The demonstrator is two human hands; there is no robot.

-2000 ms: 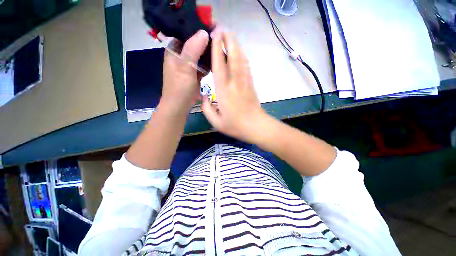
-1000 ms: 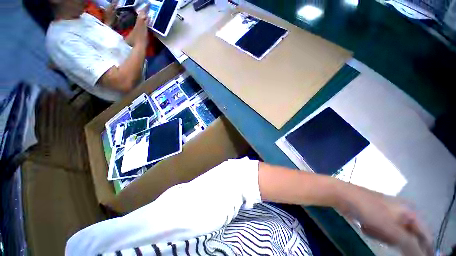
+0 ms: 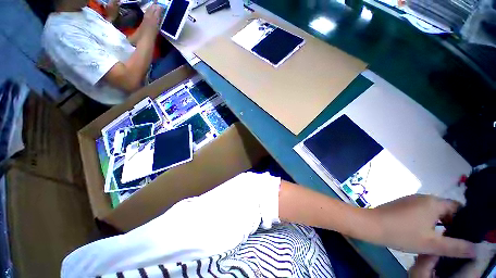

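A screen unit, with a dark LCD panel [image 3: 343, 147] and a white half [image 3: 396, 172], lies on the pale board. A small green circuit board [image 3: 356, 189] with thin wires is at the white half's inner lower edge. My left hand [image 3: 421, 223] reaches across to a black soldering gun [image 3: 478, 209] at the right edge; thumb and fingers are spread beside it, and its grip is unclear. My right hand [image 3: 425, 267] is blurred and cut off in the lower right corner, around the gun's lower part. The gun's tip is not visible.
A cardboard sheet [image 3: 283, 89] holds another screen unit [image 3: 267, 42]. An open carton [image 3: 179, 179] of units stands left below the bench edge [image 3: 266, 138]. Another person [image 3: 87, 51] sits at upper left, holding a unit. Papers lie at the back right.
The view has swung left since the first frame. Since the second, the screen unit has shifted slightly left in view, its circuit board is clearer, and the black gun has come into view beside my hands.
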